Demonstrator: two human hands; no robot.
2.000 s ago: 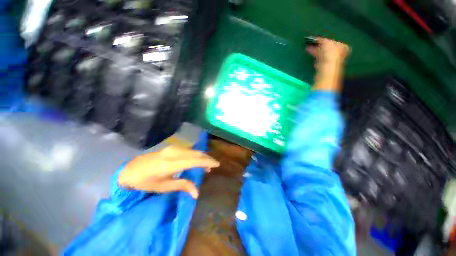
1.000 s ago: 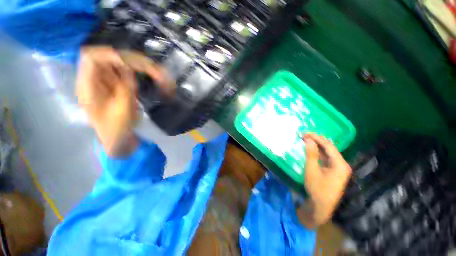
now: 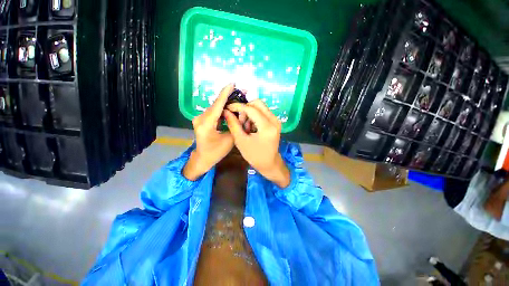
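A small black housing (image 3: pixel 236 96) is held between both hands above the near edge of the green tray (image 3: pixel 310 78). My left hand (image 3: pixel 211 134) grips it from the left, with the index finger pointing up along its side. My right hand (image 3: pixel 258 134) has its thumb and bent fingers on it from the right. The fingers hide most of the housing, and I cannot tell if a smaller part is between them. Tiny white pieces (image 3: pixel 240 50) are scattered in the tray, with strong glare in its middle.
Black blister trays (image 3: pixel 114 84) are stacked at left, some pockets holding units. Another black stack (image 3: pixel 357 84) with filled pockets stands at right. A carton (image 3: pixel 365 170) and blue bin (image 3: pixel 427 179) are below it. Part of another person (image 3: pixel 483 204) shows at the right edge.
My left hand has come from the left tray stack to the middle. My right hand has left the tray's right part and meets it at the housing. The view has turned and shifted.
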